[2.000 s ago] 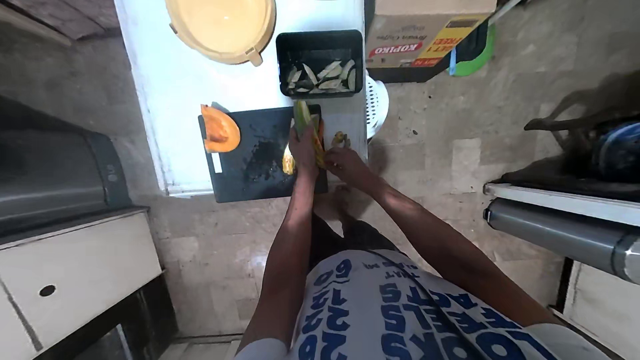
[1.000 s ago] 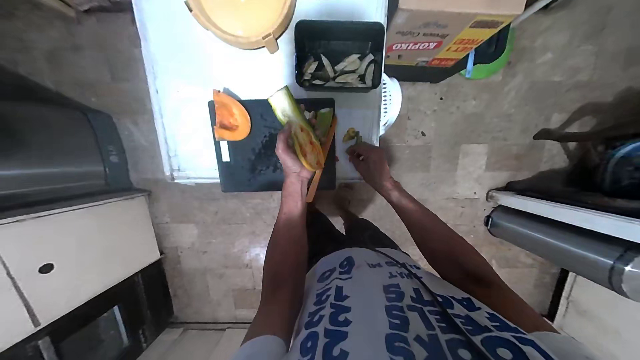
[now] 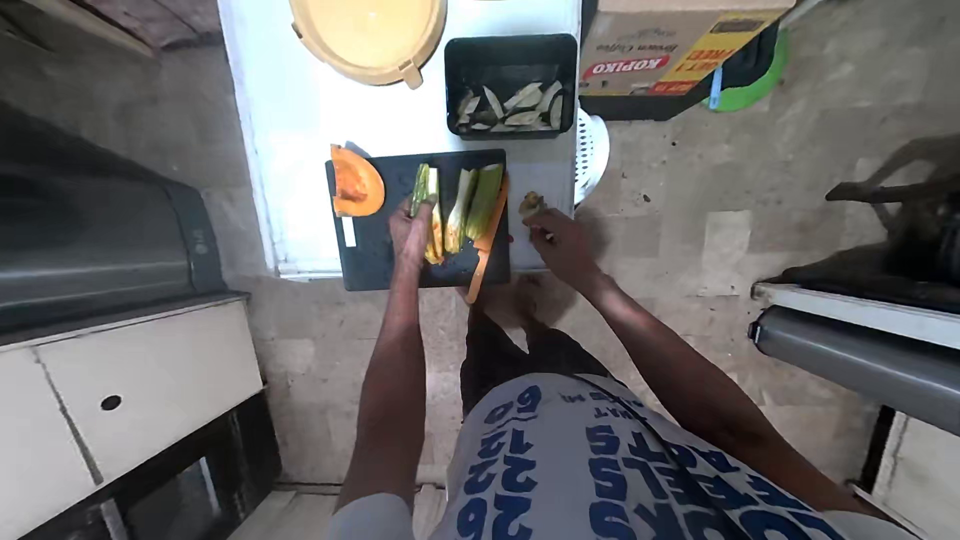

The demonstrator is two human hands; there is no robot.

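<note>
My left hand (image 3: 412,229) is closed on a cut piece of a long green and yellow vegetable (image 3: 424,187) over the dark cutting board (image 3: 390,266). Right of that hand, more long cut pieces (image 3: 484,199) lie side by side on the board. An orange-handled knife (image 3: 480,270) lies along their right side, its handle end past the board's near edge. A wedge of orange squash (image 3: 356,184) rests at the board's upper left. My right hand (image 3: 559,240) is right of the board, its fingertips at a small pile of scraps (image 3: 532,204); whether it grips any is unclear.
A black tub (image 3: 511,52) with cut vegetable slices stands behind the board. A round yellow lid or basin (image 3: 367,37) is at the table's back left. A cardboard box (image 3: 630,45), a white perforated basket (image 3: 592,157) and a green basin (image 3: 757,94) are at the right.
The vegetable held in my left hand a second ago now lies in separate long pieces on the board, some beside the knife. My left hand has moved left with one piece; my right hand remains near the scraps.
</note>
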